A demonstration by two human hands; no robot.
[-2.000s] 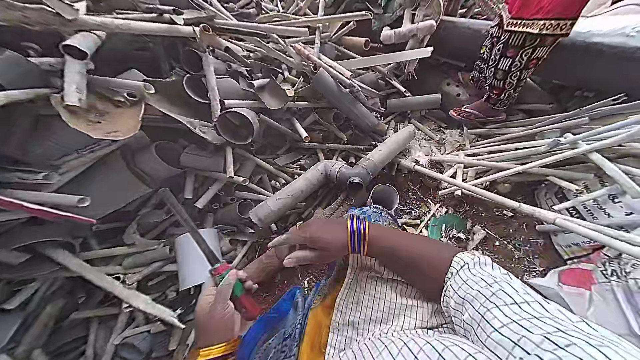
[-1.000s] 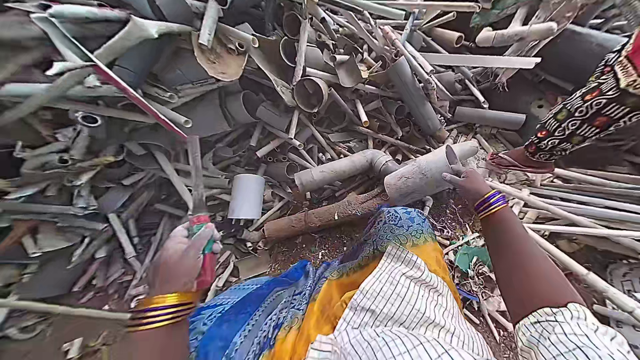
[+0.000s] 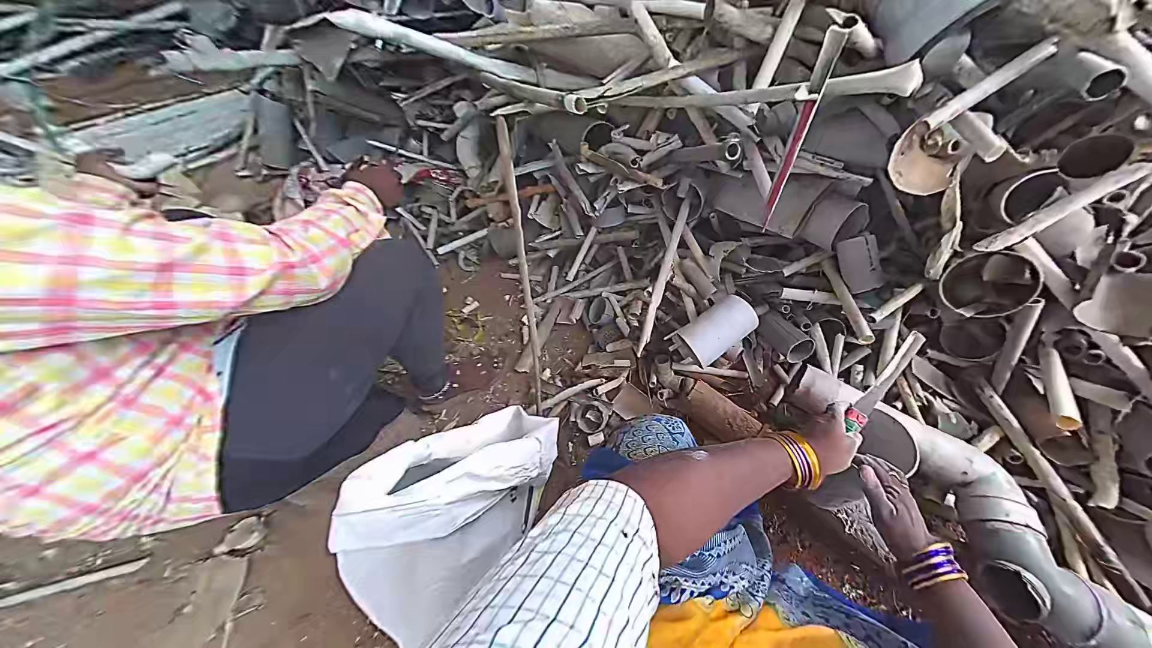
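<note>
My left hand (image 3: 835,441), with yellow bangles, grips the red and green handle of a tool (image 3: 891,371) whose long flat blade points up and right. The blade passes over a large grey plastic pipe (image 3: 940,450) that runs into a grey elbow fitting (image 3: 1003,513). Just below is my right hand (image 3: 895,513), with purple bangles, its fingers extended beside the pipe's underside; whether it touches the pipe is unclear. A thick brown log (image 3: 720,409) lies left of my left hand, partly hidden farther right. A short white pipe piece (image 3: 718,330) rests above the log.
Scrap pipes (image 3: 684,189) are heaped across the far side and right. A white sack (image 3: 432,531) stands left of my left arm. Another person in a checked shirt (image 3: 162,288) is at the left, hands near the heap. A thin stick (image 3: 519,261) stands beside the sack.
The view has swung left, bringing the other person and sack into sight. My left hand has come with the tool across to the large pipe, near my right hand, which is off the pipe's top.
</note>
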